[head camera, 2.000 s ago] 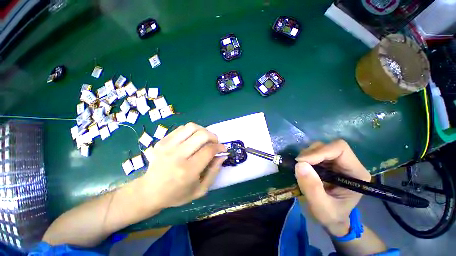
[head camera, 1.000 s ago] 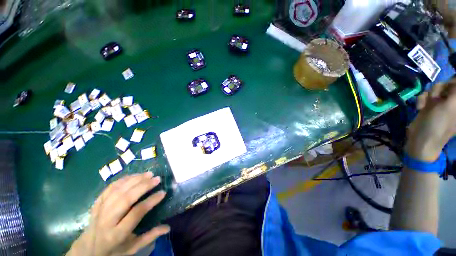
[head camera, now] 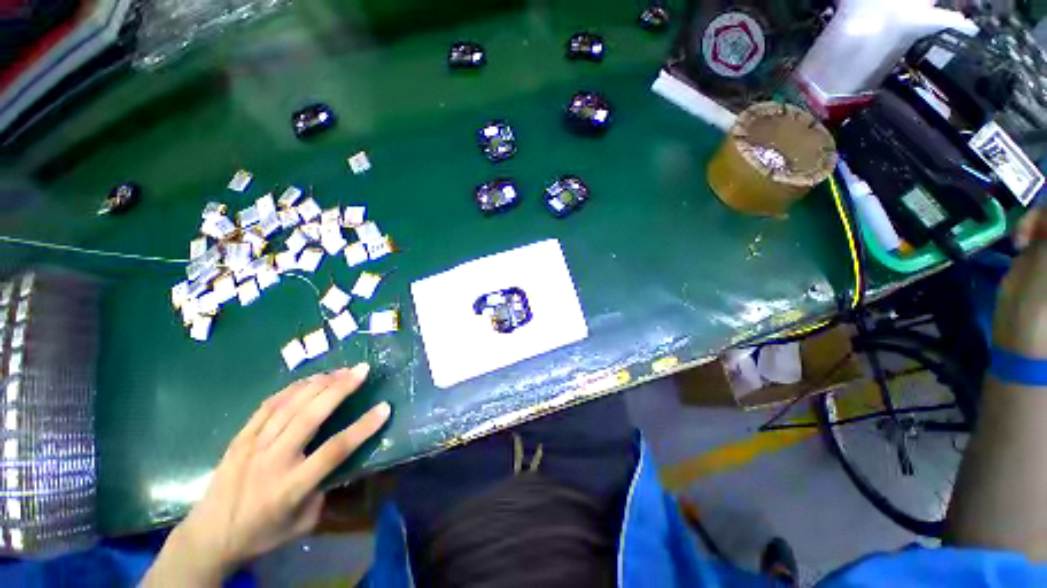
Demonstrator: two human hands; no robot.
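A small black watch housing with an open circuit board (head camera: pixel 503 310) lies on the white work pad (head camera: pixel 454 358). A loose pile of silver-white battery cells (head camera: pixel 235 255) lies left of the pad, with several single cells (head camera: pixel 335 300) between pile and pad. My left hand (head camera: pixel 293 454) rests on the bench below the cells, fingers spread, holding nothing. My right hand (head camera: pixel 1030 270) is at the far right edge, cut off by the picture; whether it holds anything is hidden. The soldering iron is not visible.
Several more watch housings (head camera: pixel 497 196) lie beyond the pad. A yellow-brown round pot (head camera: pixel 772 159) stands at the right, near a fan (head camera: pixel 735 46) and a green-rimmed tray (head camera: pixel 936 255) with black equipment. A clear blister tray (head camera: pixel 48 414) is at left. A cardboard box (head camera: pixel 804 370) is below the bench.
My left hand has left the housing and moved down-left, open. My right hand has carried the soldering iron away from the board to the far right, where the iron is out of sight. The view has shifted.
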